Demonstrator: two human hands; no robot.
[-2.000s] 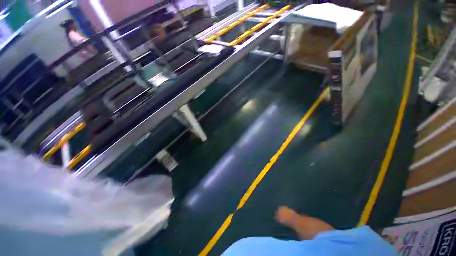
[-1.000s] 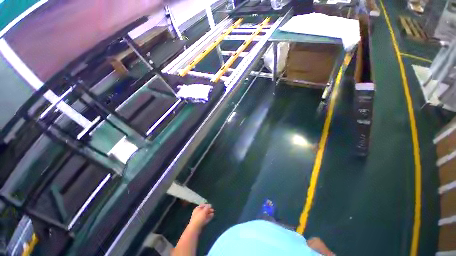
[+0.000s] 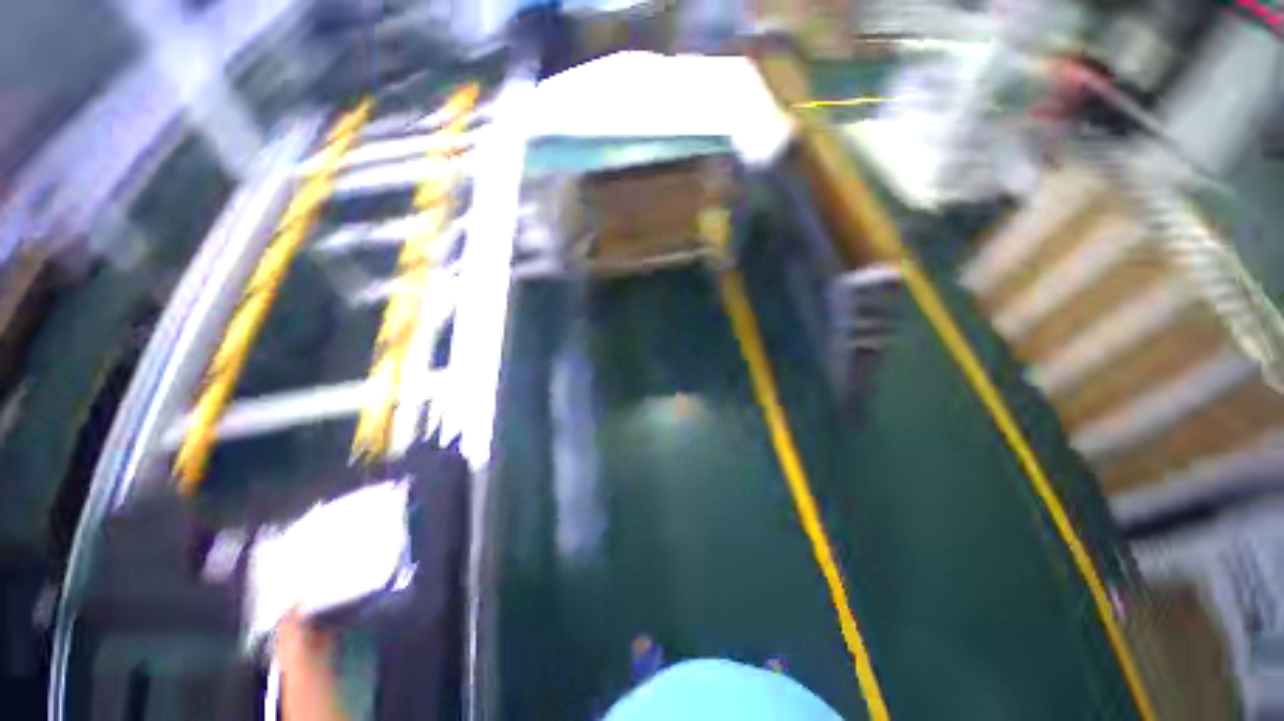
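A white packet or bag (image 3: 331, 556), blurred, is on the dark assembly line at the lower left, just below the yellow bars. My left hand (image 3: 304, 659) reaches up from the bottom edge and meets the packet's near edge. Its fingertips are blurred against the packet, and I cannot tell if they grip it. My right hand is not in view.
Yellow guide bars (image 3: 275, 282) run forward over the line's white frame. A white foam piece or sheet (image 3: 648, 92) tops a table ahead. An upright carton (image 3: 862, 303) stands beyond the aisle line. Brown cartons (image 3: 1127, 331) are stacked on the right.
The view has swung left and closer to the line. The white packet is now nearer, and my left hand has moved from beside the line to its edge. My right hand has left view.
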